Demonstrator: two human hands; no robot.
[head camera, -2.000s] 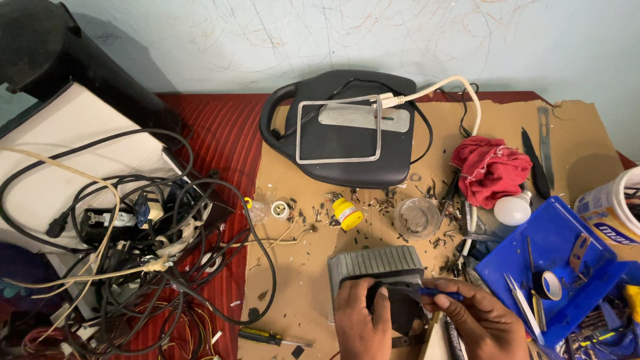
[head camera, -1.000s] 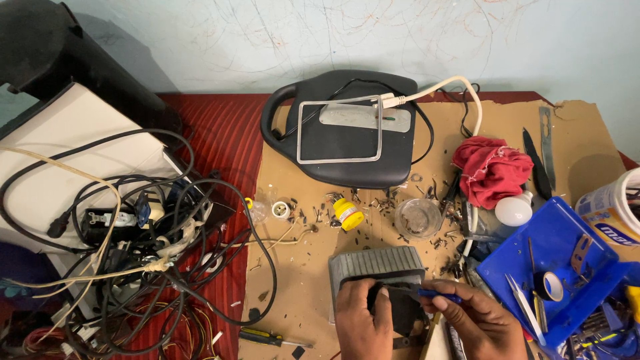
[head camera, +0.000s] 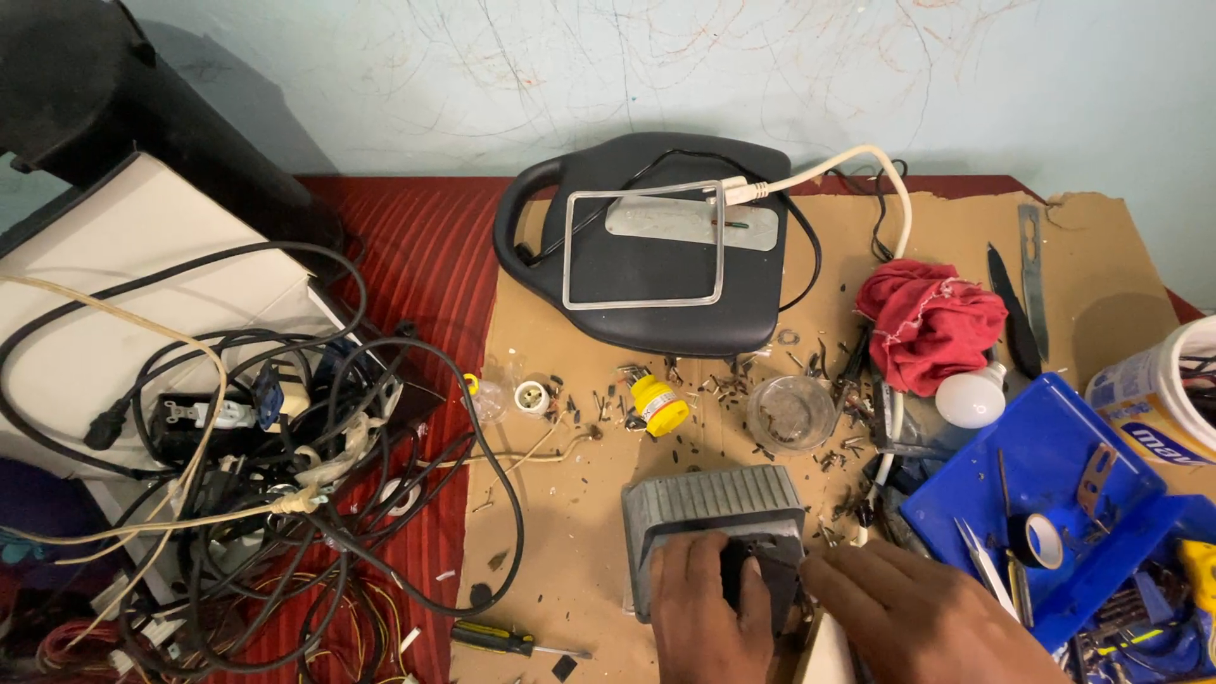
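Observation:
My left hand (head camera: 708, 608) rests with its fingers inside a grey ribbed metal housing (head camera: 712, 499), on a black part (head camera: 774, 570) within it. Just to the right, my right hand (head camera: 912, 608) lies palm down with its fingertips beside the housing's right edge; what is under it is hidden. A cream-coloured strip (head camera: 825, 655) shows between the two hands. Beyond the housing are a yellow plug-like part (head camera: 658, 407) and a round clear dish (head camera: 791, 414). A yellow and black screwdriver (head camera: 494, 637) lies left of my left hand.
Tangled black cables (head camera: 370, 475) cover the left side. A black case (head camera: 665, 275) with a clear rectangular frame (head camera: 646, 304) on it stands at the back. On the right are a red cloth (head camera: 931, 323), a white bulb (head camera: 971, 395), a blue tray (head camera: 1035, 427) and a white tub (head camera: 1159, 389). Small screws lie scattered.
My right hand has turned palm down beside the housing. The blue-handled tool seen in its fingers before no longer shows. My left hand remains at the housing.

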